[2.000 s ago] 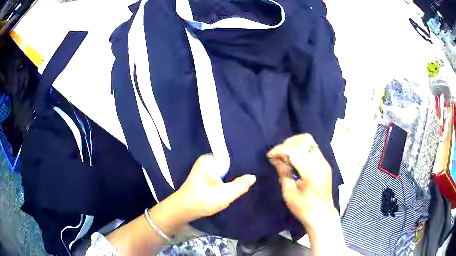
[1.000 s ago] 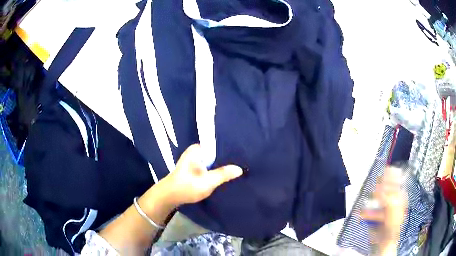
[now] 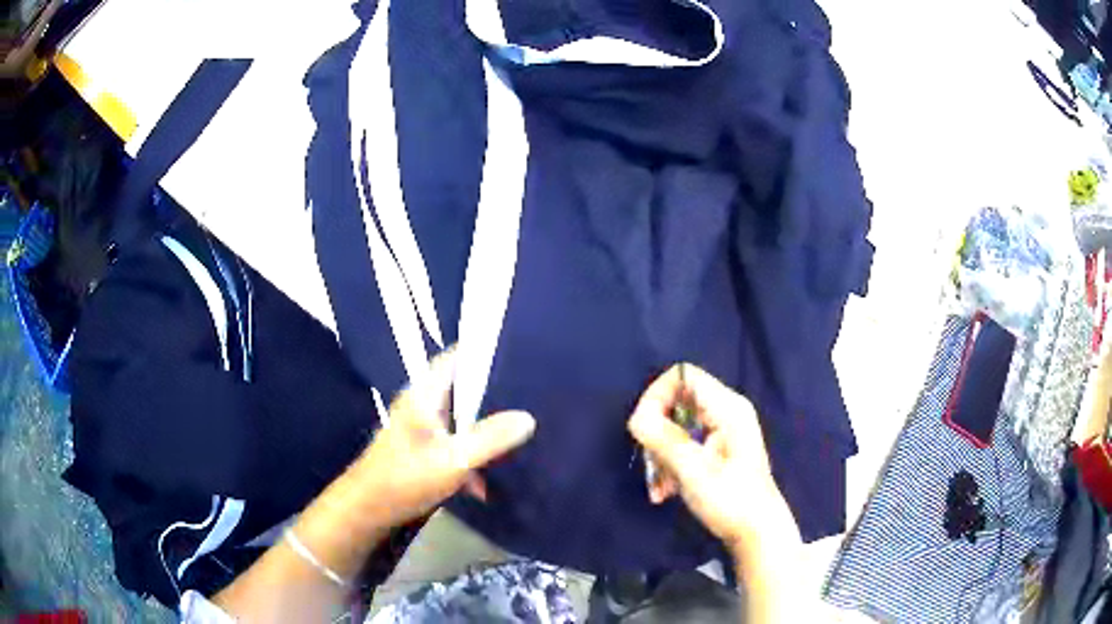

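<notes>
The navy garment with white edging lies spread over the white table in front of me. My left hand is at its lower front, thumb on top of the navy cloth and fingers under the white-edged part, gripping it. My right hand is over the lower middle of the garment, fingertips pinched together, with small scissors partly visible in the palm. Whether a needle or button is at its fingertips is too small to tell.
At the right, striped cloth bears a phone with a red case and a dark cluster of buttons. Clear packets lie above the phone. A second navy garment hangs at the lower left. The white table shows behind.
My right hand has come back from the striped cloth to over the garment. My left hand has shifted a little left and lower, and its hold on the white-edged part has turned slightly.
</notes>
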